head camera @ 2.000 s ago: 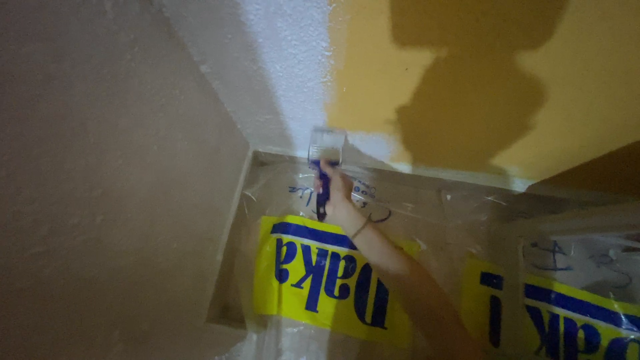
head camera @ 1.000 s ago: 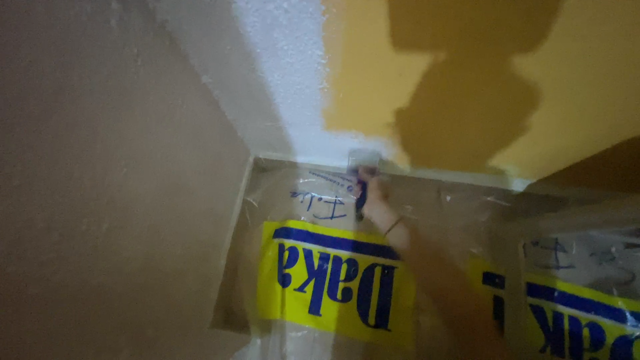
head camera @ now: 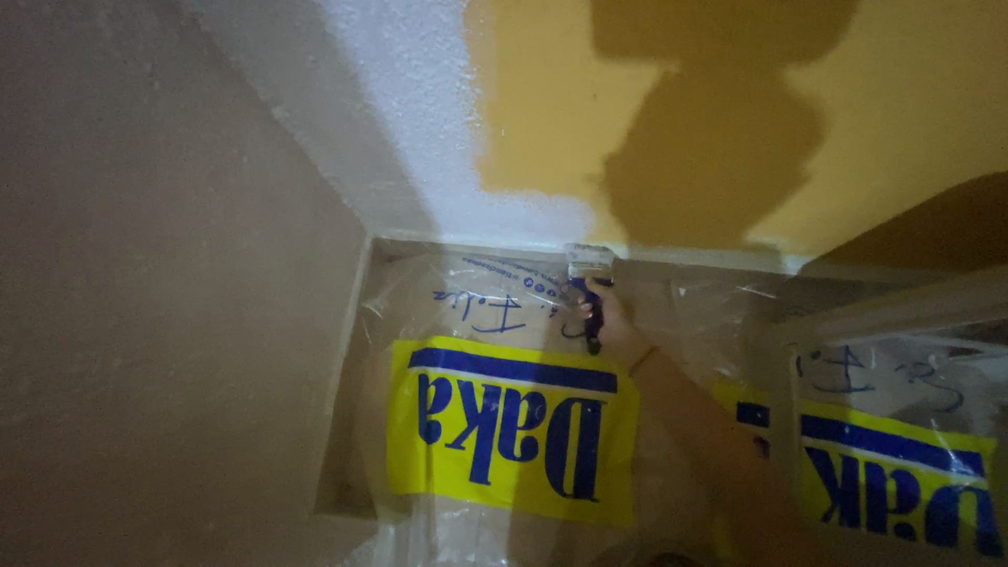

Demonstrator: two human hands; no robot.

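Observation:
My right hand is closed around the dark handle of a flat paintbrush, whose head points away from me at the bottom edge of the wall. White paint covers the wall's left part and a low band; yellow paint covers the rest. The brush head is beside the right end of that white band. Beneath the hand lies clear plastic sheeting with a yellow and blue printed panel. My left hand is not in view.
A plain grayish wall rises at the left and meets the painted wall in a corner. At the right a pale ledge or frame crosses above more printed plastic. A large shadow falls on the yellow wall.
My right hand and the brush have moved right along the wall's bottom edge since two seconds ago. The low white band now reaches farther right over the yellow.

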